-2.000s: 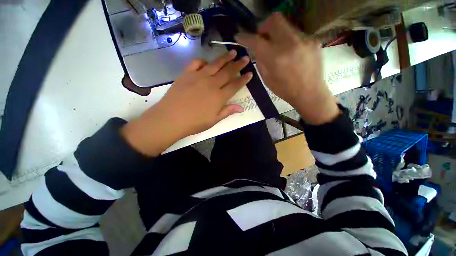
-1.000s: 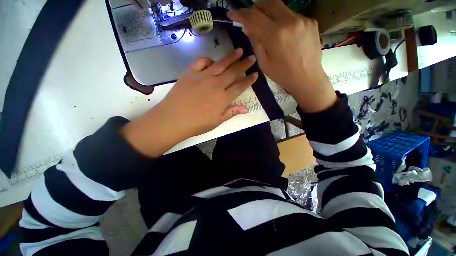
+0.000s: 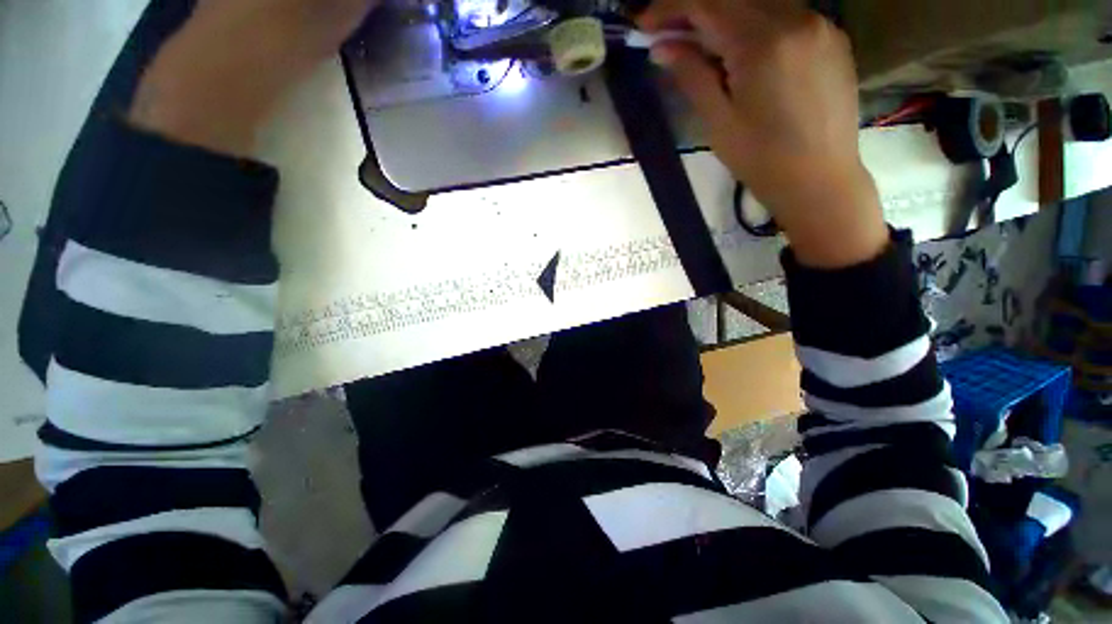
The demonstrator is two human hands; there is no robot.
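A dark strip (image 3: pixel 668 177) runs from beside the needle area down over the table's front edge. My right hand (image 3: pixel 787 104) is above and right of it, fingers pinched on a slim pale tool (image 3: pixel 646 39) near the cream ridged knob (image 3: pixel 578 45). My left hand (image 3: pixel 274 49) is at the top left, cut off by the picture's edge, so its fingers are hidden. The lit needle area (image 3: pixel 484 15) and grey machine bed (image 3: pixel 488 134) lie between the hands. A small dark triangular scrap (image 3: pixel 551 278) lies on the printed ruler scale.
A wide dark strip (image 3: pixel 37 287) lies at the far left, partly behind my left sleeve. A black loop (image 3: pixel 750 210) shows beside my right wrist. A tape roll (image 3: pixel 972 127) sits at the table's right. The machine head (image 3: pixel 963 37) is upper right; a blue crate (image 3: pixel 1006 388) stands on the floor.
My left hand has left the dark strip and moved up and left, uncovering the triangular scrap. My right hand stays by the knob with the pale tool. The view has shifted slightly.
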